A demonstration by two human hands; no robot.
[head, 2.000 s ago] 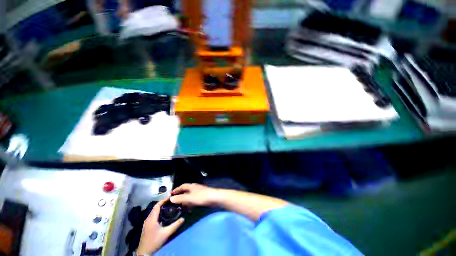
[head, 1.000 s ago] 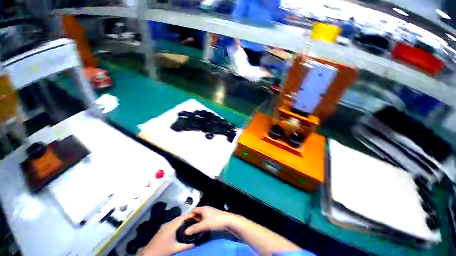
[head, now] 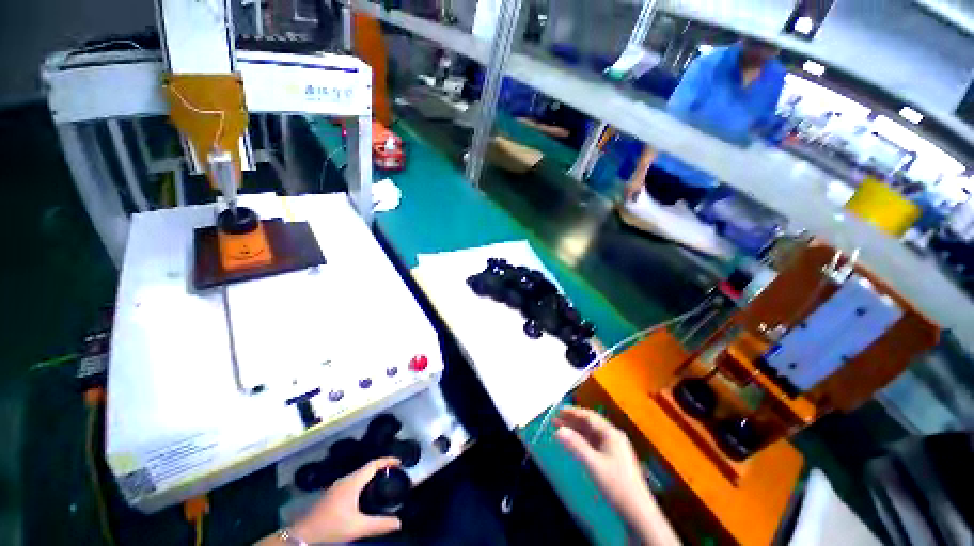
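My left hand holds a round black housing at the bottom centre, just before the small ledge. My right hand is apart from it, fingers spread and empty, over the green bench beside the orange press. Two round black parts sit in the press nests. More black parts lie on the ledge under the robot's front edge. A pile of black parts lies on a white sheet on the green bench.
The white gantry robot stands at left, its nozzle down at a black part on the orange fixture. A pale hose crosses near the press. A person in blue is behind the rail. White sheets lie at lower right.
My hands were together on the housing; my right hand has let go and moved right toward the press. The view has swung left, bringing the whole robot into sight.
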